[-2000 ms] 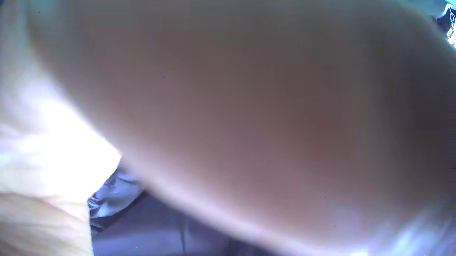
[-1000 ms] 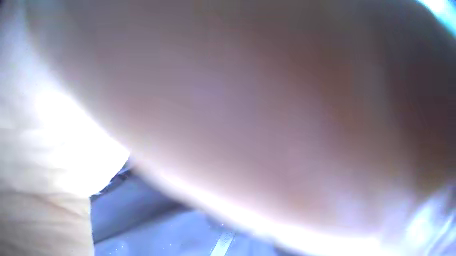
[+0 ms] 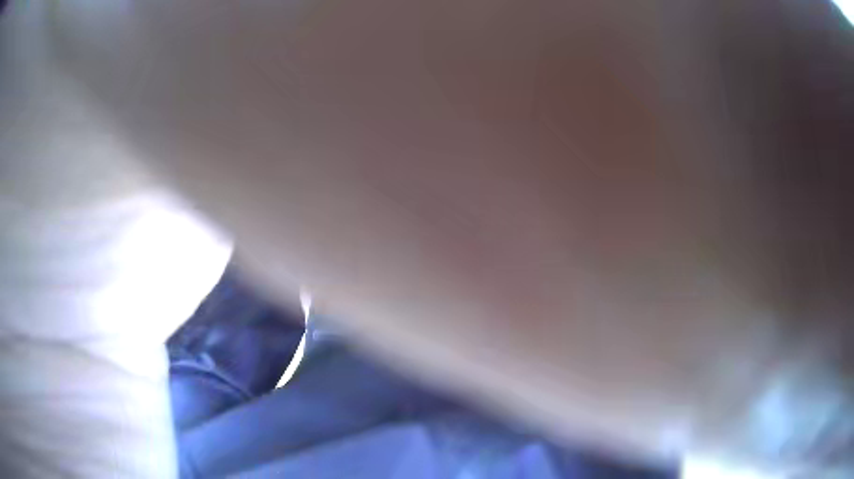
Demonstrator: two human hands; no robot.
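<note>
A large, blurred, skin-toned shape (image 3: 449,215) lies very close to the lens and covers most of the head view. It looks like part of a bare hand, but I cannot tell whether it is my left or my right. A second pale, creased, skin-like shape (image 3: 84,402) fills the left edge, overexposed where the two meet. No fingertips are clear, and no held object shows. Any work things are hidden.
Dark blue folded cloth (image 3: 309,421), perhaps clothing, shows in the gap at the bottom. A thin white curved strip (image 3: 295,362) crosses it. A small bright patch shows at the top right corner.
The large blurred shape still covers the lens and has shifted slightly. The background in the bottom gap has changed to dark blue folds with a thin white curve.
</note>
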